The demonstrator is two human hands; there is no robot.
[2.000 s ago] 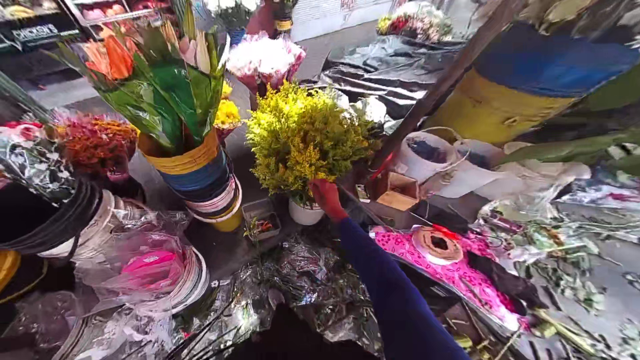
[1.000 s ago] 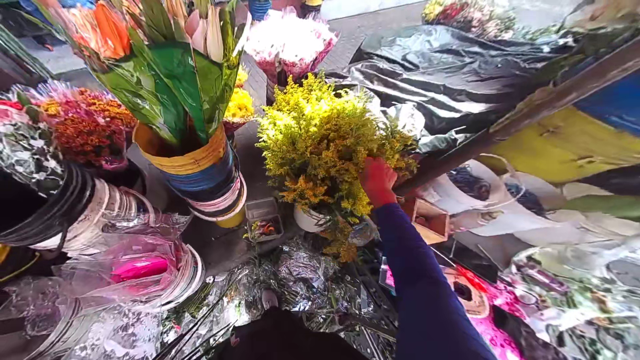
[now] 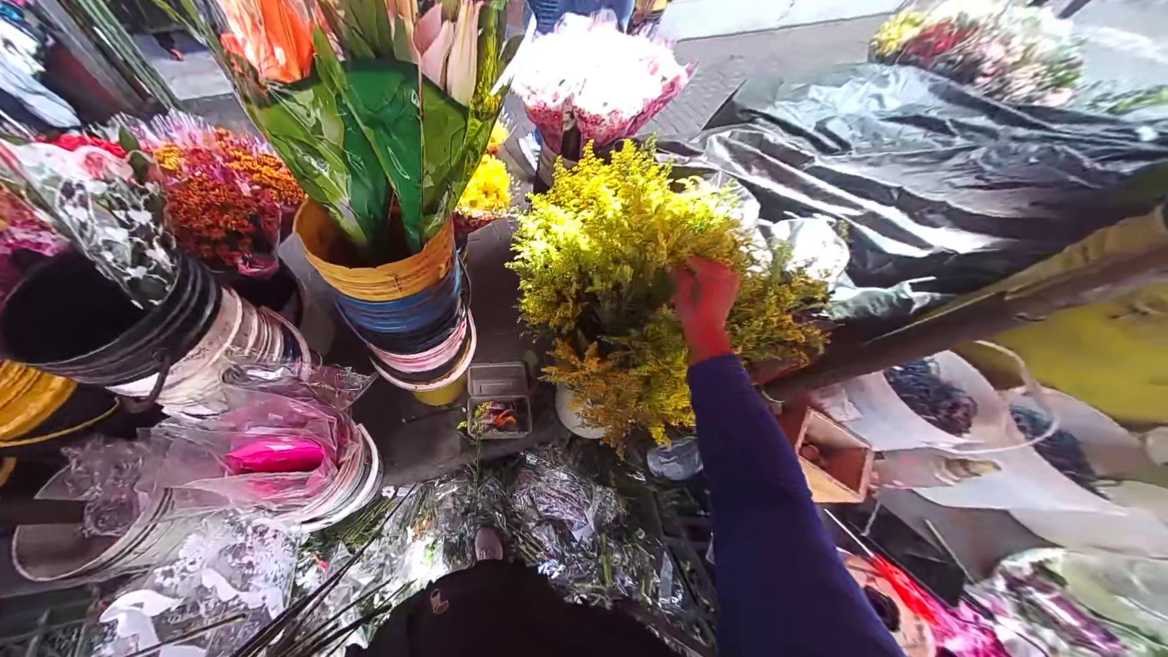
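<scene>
My right hand (image 3: 705,297), at the end of a dark blue sleeve, is among the sprays of a yellow filler-flower bunch (image 3: 607,228), at its right part. Its fingers are curled, but whether they grip a stem is hidden. The bunch stands in a white bucket (image 3: 577,412), whose side shows under the foliage. Browner sprays hang over the bucket's front. A small clear plastic box (image 3: 499,401) with bits of petals in it lies left of the bucket. My left hand is out of the picture.
Stacked buckets (image 3: 401,315) with wrapped orange and pink flowers stand left. Black plastic sheeting (image 3: 858,173) lies behind, at the right. A slanting pole (image 3: 967,315), a wooden box (image 3: 826,456) and white buckets (image 3: 954,420) are at the right. Cellophane and cut stems (image 3: 566,511) cover the ground in front.
My right hand has moved from the bunch's lower front up into its right part. The sprays at the front and right now spread and hang lower. The view has shifted nearer.
</scene>
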